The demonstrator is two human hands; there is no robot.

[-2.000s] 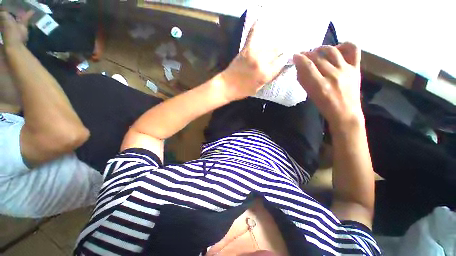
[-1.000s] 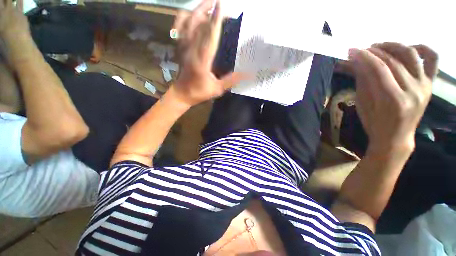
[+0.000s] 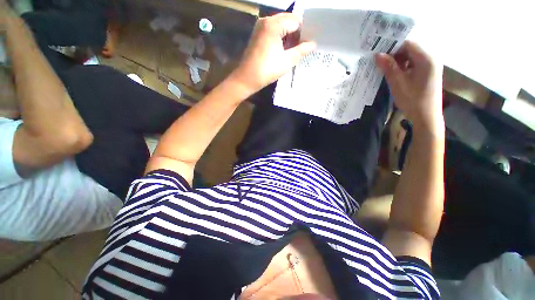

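Observation:
A printed white leaflet with a row of short dark bars near its right side is held between both hands, its far part curling up. My left hand grips its left edge, thumb on top. My right hand holds its right edge between thumb and fingers. Below it, the stack of leaflets lies on the lap against the table edge, with small grey print showing. Whether the held leaflet has a fold in it is hard to tell.
The long white table runs across the top. A person's arm is at the left. Paper scraps and a round white piece lie on the floor. Dark clothing and a pale bag-like thing are at the right.
Both hands have come inward since a second ago, the right one from far right. A leaflet with dark bars now shows stretched between them over the stack.

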